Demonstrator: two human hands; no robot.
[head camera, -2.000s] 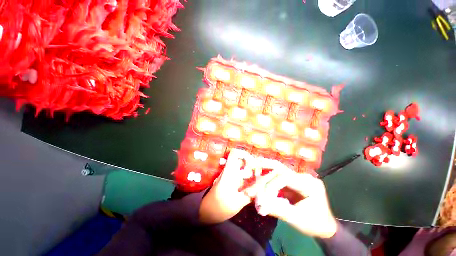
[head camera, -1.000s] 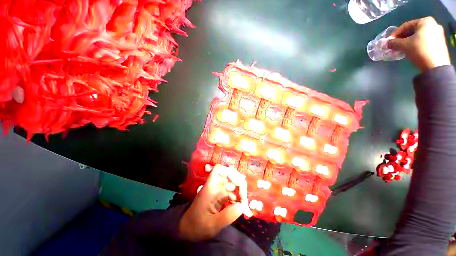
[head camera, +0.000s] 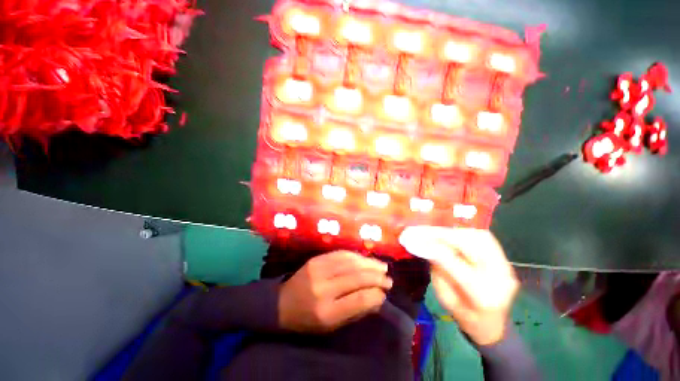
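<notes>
The moulded sheet (head camera: 320, 115), red to orange-pink under glare, lies at the table's near edge with rows of bright white two-lobed spots. My left hand (head camera: 335, 290) is just below the sheet's lower edge, fingers curled and fingertips together; I cannot tell if anything is between them. My right hand (head camera: 473, 279) is overexposed, its fingertips over the sheet's lower right edge, hiding that corner; I cannot tell if it holds something. Black tweezers (head camera: 540, 178) lie right of the sheet, held by no hand.
A shaggy red pile of sheets (head camera: 82, 71) stands at the upper left. A small cluster of red pieces with white spots (head camera: 622, 128) lies at the right. The dark green table's near edge (head camera: 201, 223) curves across the view. Part of a person in pink clothing (head camera: 650, 316) shows at lower right.
My right hand has come back from the clear cup to the sheet's lower edge. My left hand has moved off the sheet's lower left. The view has shifted; cup and bottle are out of view.
</notes>
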